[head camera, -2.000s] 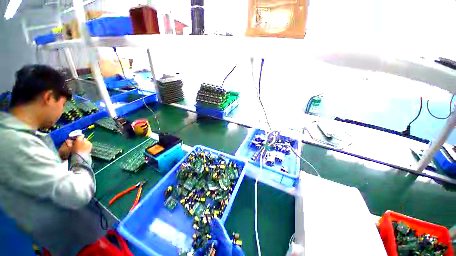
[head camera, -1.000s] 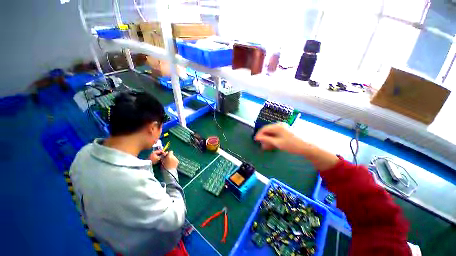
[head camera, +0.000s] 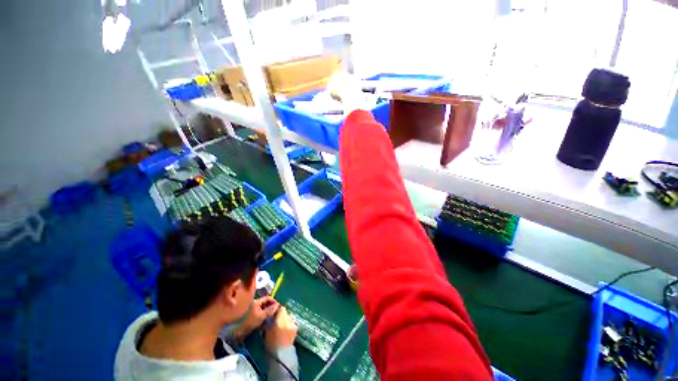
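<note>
A red sleeve, my right arm, rises from the bottom middle to the blue tray (head camera: 308, 119) on the upper shelf. My right hand (head camera: 346, 88) is at this tray, over or among pale contents. It is washed out by glare, so its fingers and anything in them cannot be made out. My left hand is out of the picture.
A brown open box (head camera: 461, 132), a clear bag (head camera: 505, 132) and a black bottle (head camera: 591, 123) stand on the shelf (head camera: 543, 195). A seated person (head camera: 208, 283) works at lower left. A white post (head camera: 268, 111) stands left of my arm. A blue parts tray (head camera: 601, 316) is at lower right.
The view has turned up toward the shelf. My bare right hand has moved from above the bench up to the shelf tray. The large bin of boards has almost left the picture.
</note>
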